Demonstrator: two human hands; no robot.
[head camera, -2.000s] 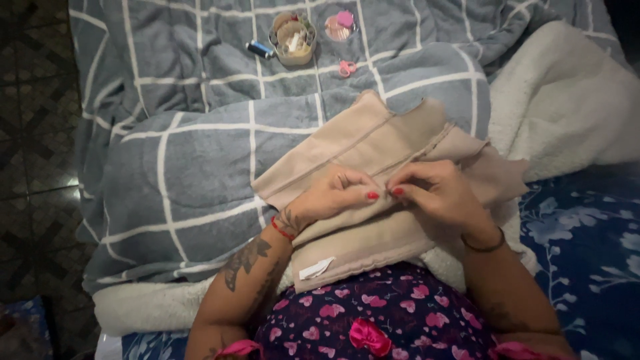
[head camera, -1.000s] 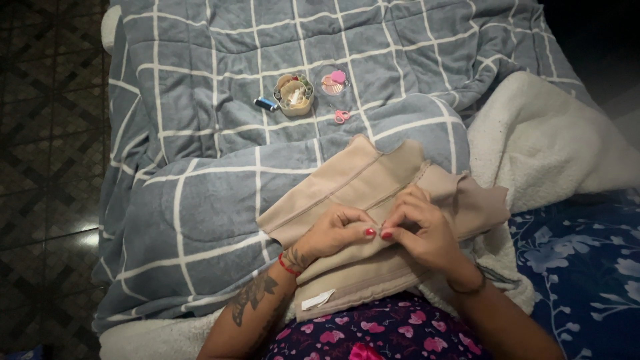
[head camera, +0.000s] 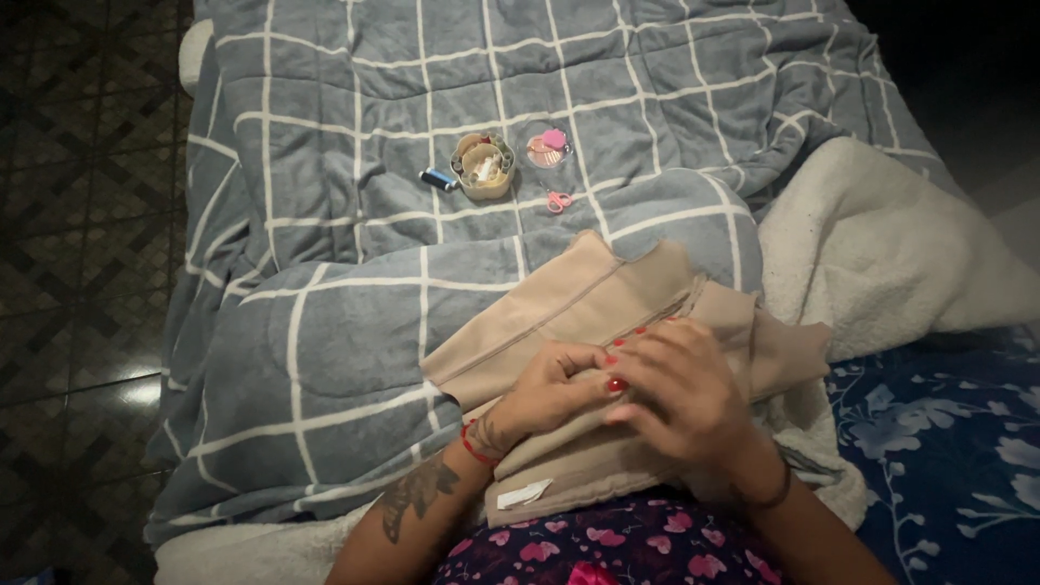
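A beige garment (head camera: 536, 313) with seams and a white tag (head camera: 524, 494) lies across my lap. My left hand (head camera: 561, 386) pinches a fold of its fabric between thumb and fingers. Over the same fold is my right hand (head camera: 678, 386), blurred, its fingers spread and their tips close to the left fingertips. Whether a needle or thread is between the fingers cannot be seen. Farther off on the blanket are a round container of bobbins (head camera: 483, 166), a dark blue thread spool (head camera: 438, 179), a clear round case with a pink piece (head camera: 548, 146) and small pink scissors (head camera: 557, 201).
A grey blanket with white lines (head camera: 357, 325) covers the bed and rises in a fold before the garment. White fleece (head camera: 877, 236) is bunched at the right, above a blue floral sheet (head camera: 918, 431). Dark patterned floor tiles (head camera: 81, 244) lie at the left.
My right hand has opened from a fingertip pinch and now spreads over the fold beside my left hand. My left hand still pinches the fabric. The view has shifted somewhat.
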